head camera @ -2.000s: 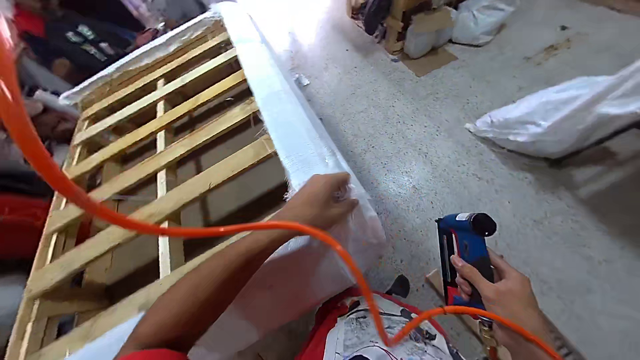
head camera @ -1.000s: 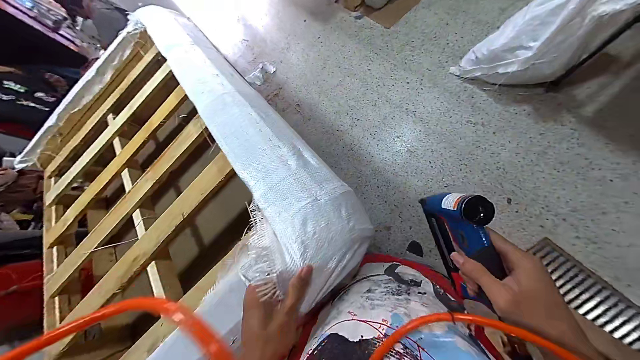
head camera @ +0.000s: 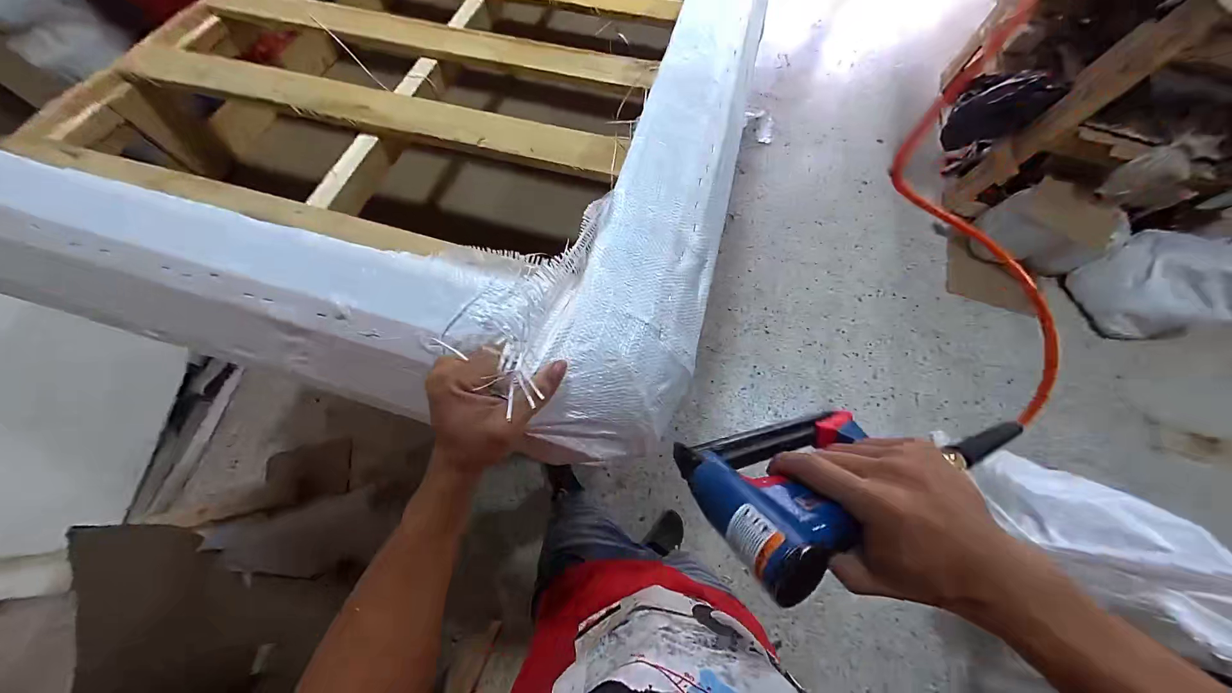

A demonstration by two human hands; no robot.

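My left hand (head camera: 481, 409) grips the frayed edge of white woven plastic fabric (head camera: 635, 289) at the near corner of a slatted wooden frame (head camera: 423, 120). Loose strands poke out between thumb and fingers. The fabric wraps the frame's two visible outer sides, and rows of staples show along it. My right hand (head camera: 895, 520) holds a blue pneumatic staple gun (head camera: 770, 510) by its handle, its nose just right of the wrapped corner and apart from it. An orange air hose (head camera: 1039, 308) joins the gun at the handle's end.
Wood scraps (head camera: 1097, 87) and filled plastic bags (head camera: 1155, 279) lie on the floor at the upper right. White plastic sheeting (head camera: 1107, 539) is behind my right forearm. Cardboard pieces (head camera: 144, 606) lie at the lower left, near a pale panel (head camera: 77, 414).
The staple gun has turned in my right hand, its nose now pointing left toward the frame corner. My left hand stays at the frayed fabric. The view has swung round considerably.
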